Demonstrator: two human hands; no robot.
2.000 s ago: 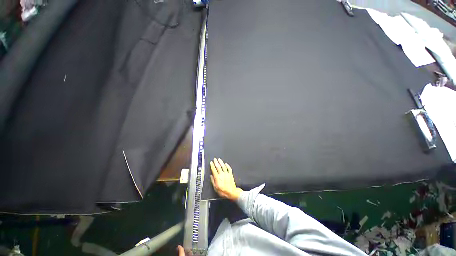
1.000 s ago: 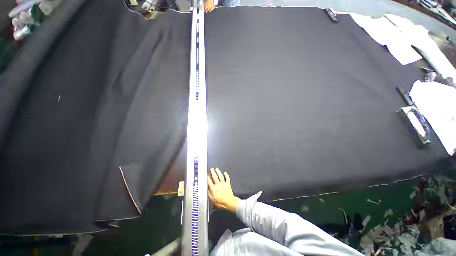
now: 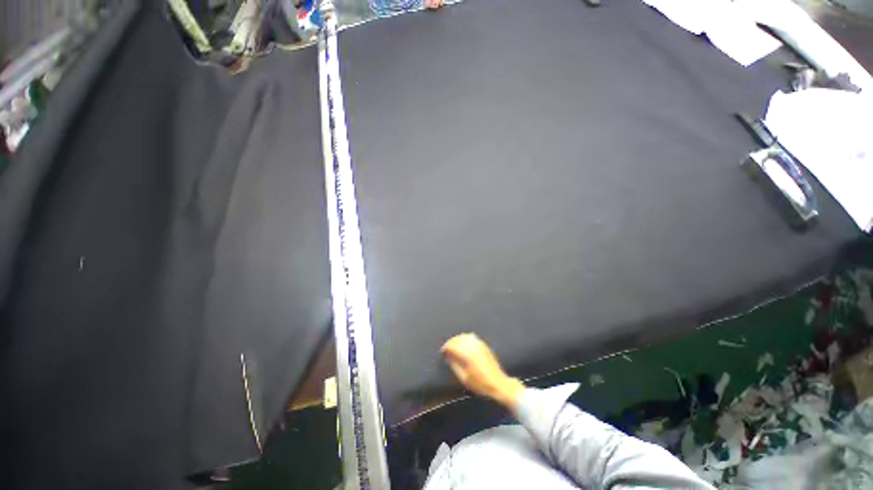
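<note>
Dark fabric (image 3: 536,191) covers the table on both sides of the long silver cutting rail (image 3: 346,249). The rail crosses from the near edge to the far edge. The end cutter (image 3: 308,15), with red, blue and white parts, is at the rail's far end. My right hand (image 3: 474,362) is right of the rail, over the near part of the fabric. Its fingers are curled in and slightly blurred, with no object or raised cloth visible in them. My left hand is not in view.
White paper patterns (image 3: 823,134) lie at the right. Beside them are a blue-white block weight (image 3: 787,182) and a slim dark bar (image 3: 756,128). Part of another person's hand (image 3: 434,4) shows at the far edge. Scraps (image 3: 747,412) litter the green floor at lower right.
My right hand has moved right, away from the rail, and its spread fingers have curled in. The camera view has shifted. The cutter now shows at the rail's far end.
</note>
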